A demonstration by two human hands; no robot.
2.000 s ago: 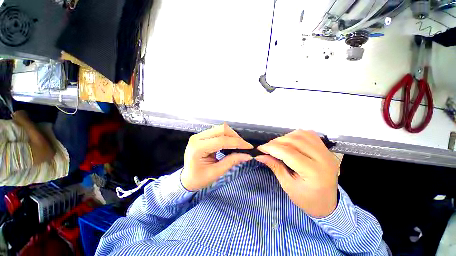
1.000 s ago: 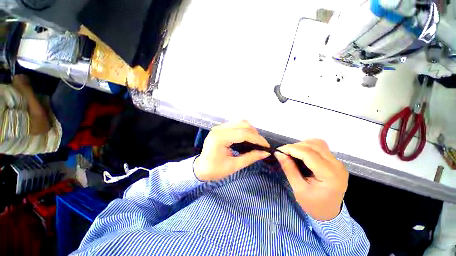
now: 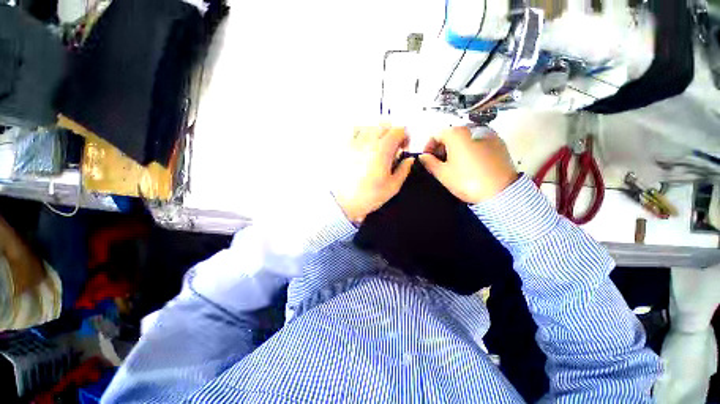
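A black cut piece (image 3: 442, 229) hangs from my fingertips over the table's front edge and onto my lap. My left hand (image 3: 373, 170) pinches its top edge from the left. My right hand (image 3: 472, 164) pinches the same edge close beside it. The fingertips nearly meet at a narrow dark fold. The white sewing machine head (image 3: 483, 28) with a blue stripe is just beyond my hands. The needle is too blurred to make out.
Red-handled scissors (image 3: 570, 185) lie right of my right hand, with small yellow-green-handled snips (image 3: 649, 196) farther right. A stack of dark pieces (image 3: 130, 79) lies over brown cardboard (image 3: 122, 170) at the left. Another person's arm (image 3: 24, 260) shows at the left edge.
Both hands have moved forward from the lap to over the table near the machine, still pinching the dark edge. The black piece now shows spread out below them.
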